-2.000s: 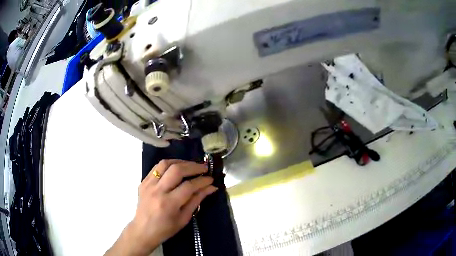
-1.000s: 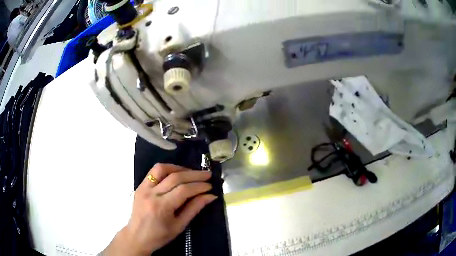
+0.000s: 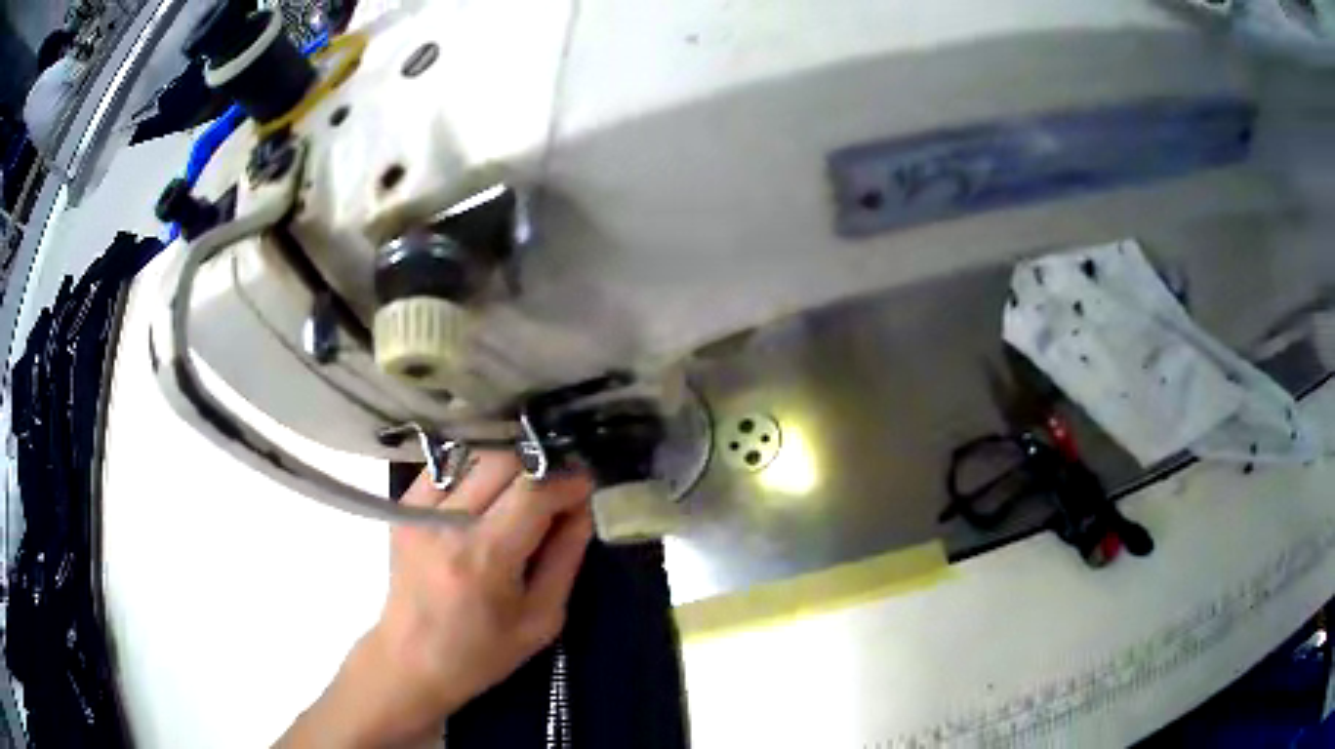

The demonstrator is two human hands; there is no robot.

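Observation:
A black fabric panel (image 3: 627, 644) lies under the sewing machine's needle area and runs down to the bottom edge. A silver-toothed zipper (image 3: 558, 699) runs along it. My left hand (image 3: 476, 563) comes from the lower left and holds the panel at the needle area. Its fingertips are partly hidden behind the wire thread guides and the machine head. The dark presser foot area (image 3: 615, 439) is just right of the fingers, with a pale block (image 3: 636, 515) below it. The needle itself cannot be made out. My right hand is not in view.
The white machine head (image 3: 703, 147) spans the top. Red and black snips (image 3: 1076, 505) lie by a speckled white cloth (image 3: 1142, 351) at the right. Yellow tape (image 3: 820, 588) edges the metal bed. Black pieces (image 3: 59, 483) are heaped at the far left.
My left hand has moved up, farther under the machine head, and its ring and fingertips are now covered. The view has shifted closer to the machine head.

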